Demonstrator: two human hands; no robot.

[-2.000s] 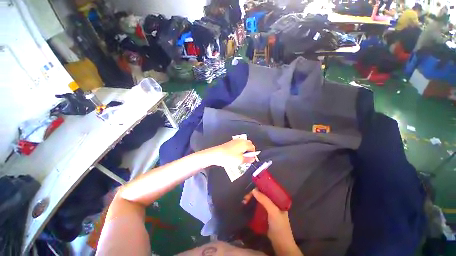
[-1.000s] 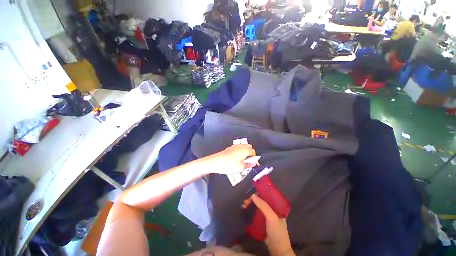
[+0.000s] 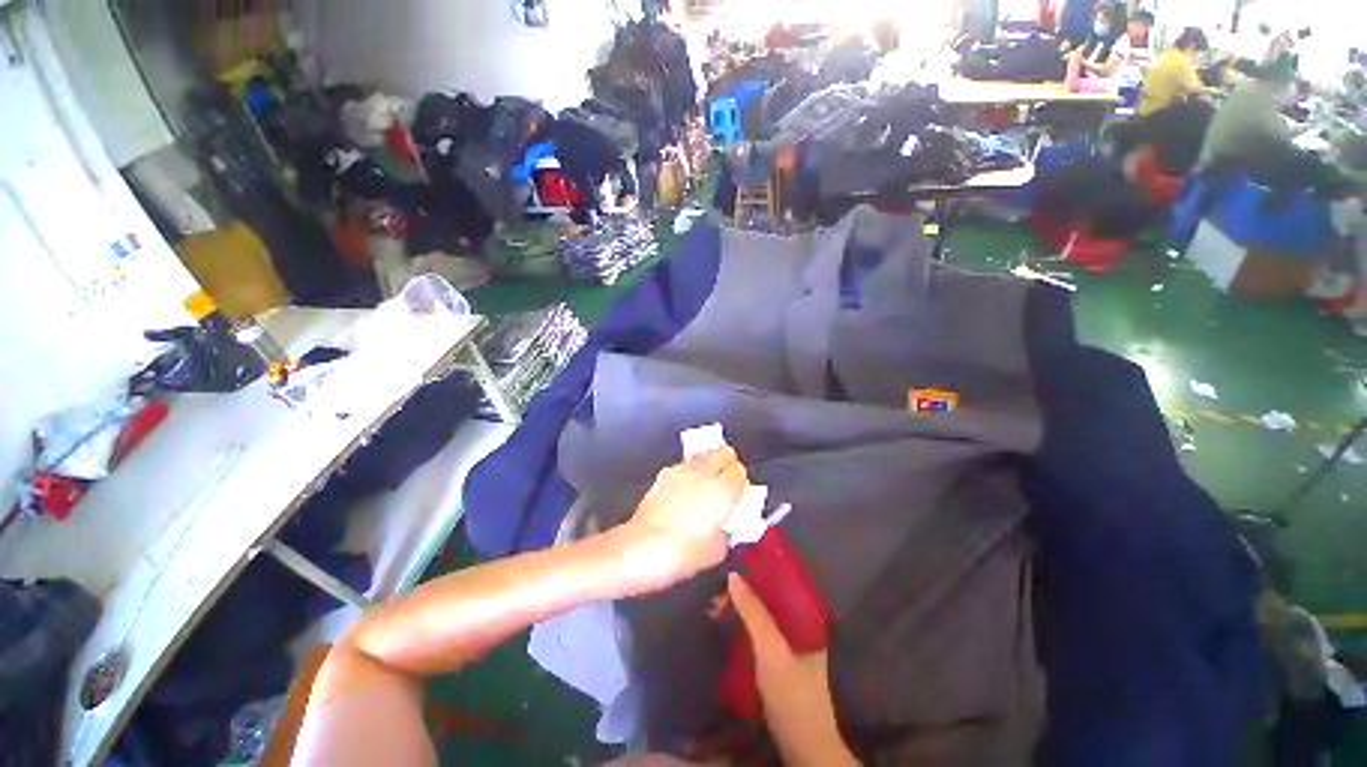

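Note:
A grey jacket (image 3: 885,525) with navy sleeves (image 3: 1139,555) lies spread in front of me, with an orange badge (image 3: 933,400) on its chest. My left hand (image 3: 693,510) holds white hang tags (image 3: 747,514) above the jacket; another white piece (image 3: 702,441) sticks out at the hand's far side. My right hand (image 3: 780,659) grips a red tagging gun (image 3: 783,587). The gun's front end is at the tags, partly hidden behind them. The needle cannot be made out.
A white side table (image 3: 225,480) with a black bag (image 3: 203,360) and a clear container (image 3: 435,300) stands at the left. Heaped clothes (image 3: 450,165) lie behind it. People (image 3: 1177,75) sit at the back right. The floor (image 3: 1169,322) is green with scraps.
The tags in my left hand and the front of the tagging gun have come together. The gun has moved slightly left and down. The view has shifted a little.

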